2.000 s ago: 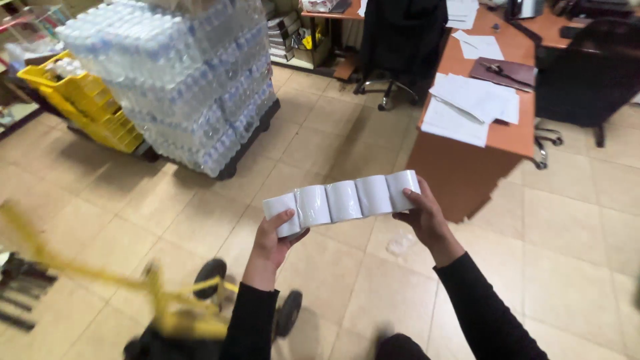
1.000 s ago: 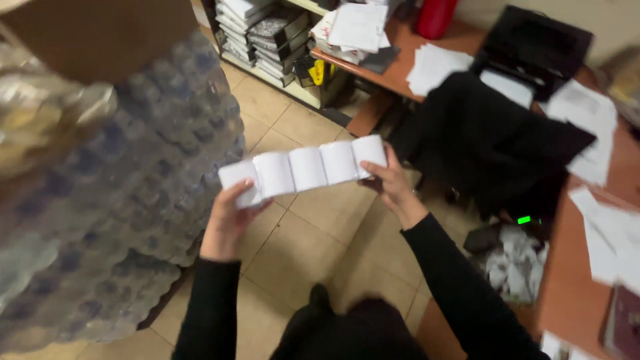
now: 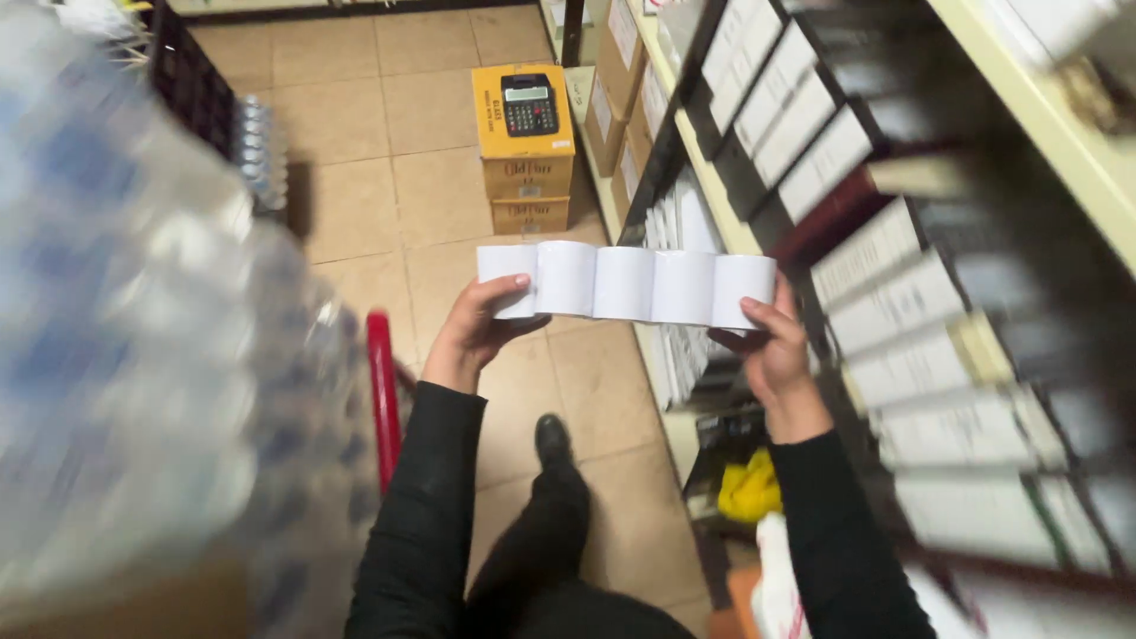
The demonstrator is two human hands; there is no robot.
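A row of several white paper rolls (image 3: 625, 282), side by side and apparently wrapped in clear film, spans the space between my two hands. My left hand (image 3: 484, 324) grips the roll at the left end, thumb on its front face and fingers underneath. At the opposite end, my right hand (image 3: 777, 346) holds the last roll the same way, with some of its fingers hidden behind. Beyond the rolls, on the floor, a desk calculator (image 3: 530, 105) rests on or is printed on a yellow box (image 3: 497, 124); which one I cannot tell.
Shrink-wrapped water bottles (image 3: 177, 355) are stacked high at the left, beside a red bar (image 3: 383, 399). A dark crate (image 3: 191, 80) stands farther back. Shelves of box files (image 3: 874, 266) run along the right, with a yellow bag (image 3: 750, 486) low down. Tiled floor (image 3: 355, 204) lies between.
The view has swung from the desks and chairs to an aisle beside file shelves. Both hands keep hold of the row of rolls throughout.
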